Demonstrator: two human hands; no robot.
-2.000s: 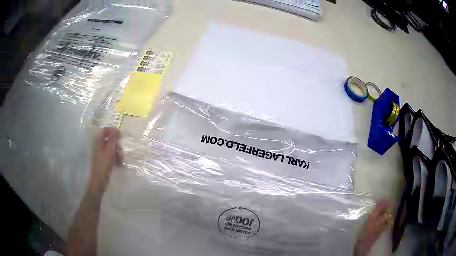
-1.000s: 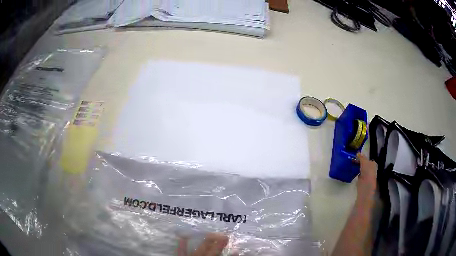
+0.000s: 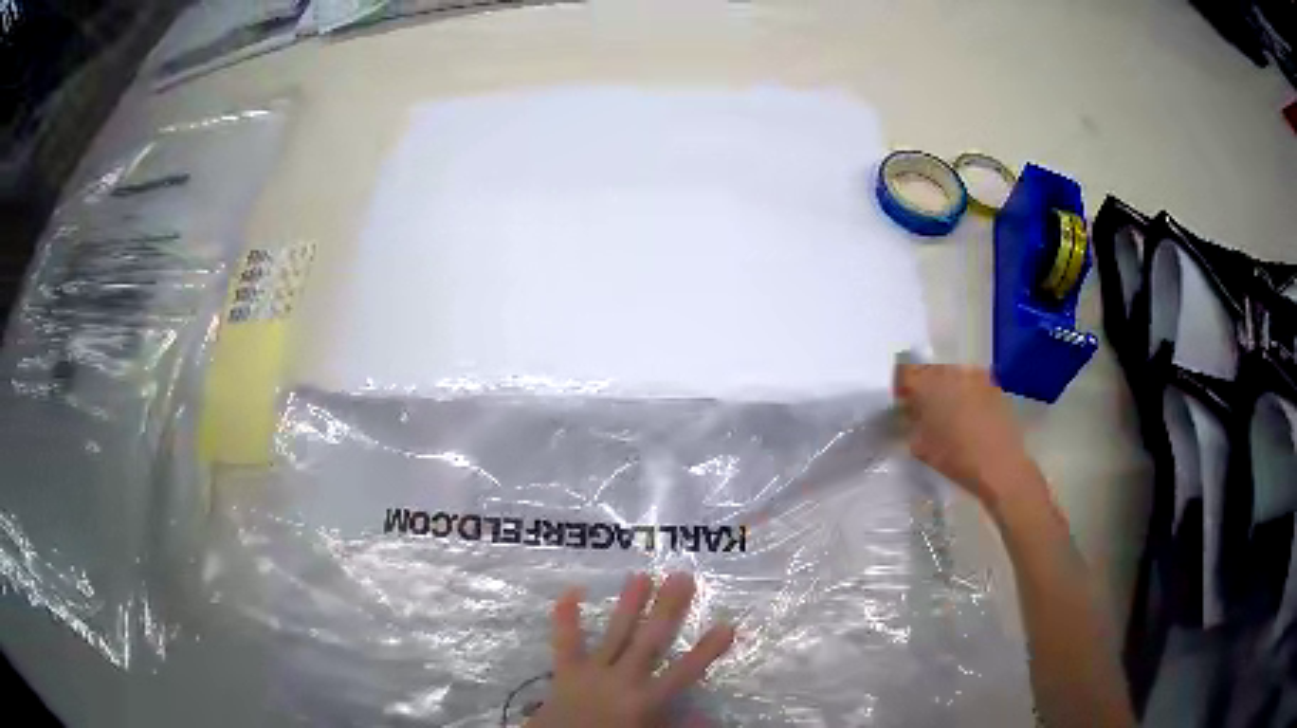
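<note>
A clear polybag (image 3: 470,469) with upside-down "KARL LAGERFELD.COM" print lies in front of me. A white sheet (image 3: 640,242) sticks out beyond its far edge. My left hand (image 3: 626,661) lies palm down on the polybag at bottom centre, fingers spread, cut off by the lower edge. My right hand (image 3: 946,420) is at the right end of the polybag's far edge, beside the white sheet. Its fingers pinch a small pale piece that looks like tape; it is blurred. The blue tape dispenser (image 3: 1041,285) stands to the right with its yellowish tape roll (image 3: 1065,253).
Spare polybags (image 3: 107,356) lie at left, beside a yellow backing sheet (image 3: 245,391) with barcode stickers (image 3: 270,285). A blue-rimmed tape ring (image 3: 922,194) and a thinner yellowish ring (image 3: 984,182) lie beside the dispenser. Black tote bags (image 3: 1195,313) stand at right. Papers (image 3: 263,40) lie at far left.
My right hand has moved from the tape dispenser to the polybag's right far corner. My left hand has come further into view with its fingers spread. The view has shifted.
</note>
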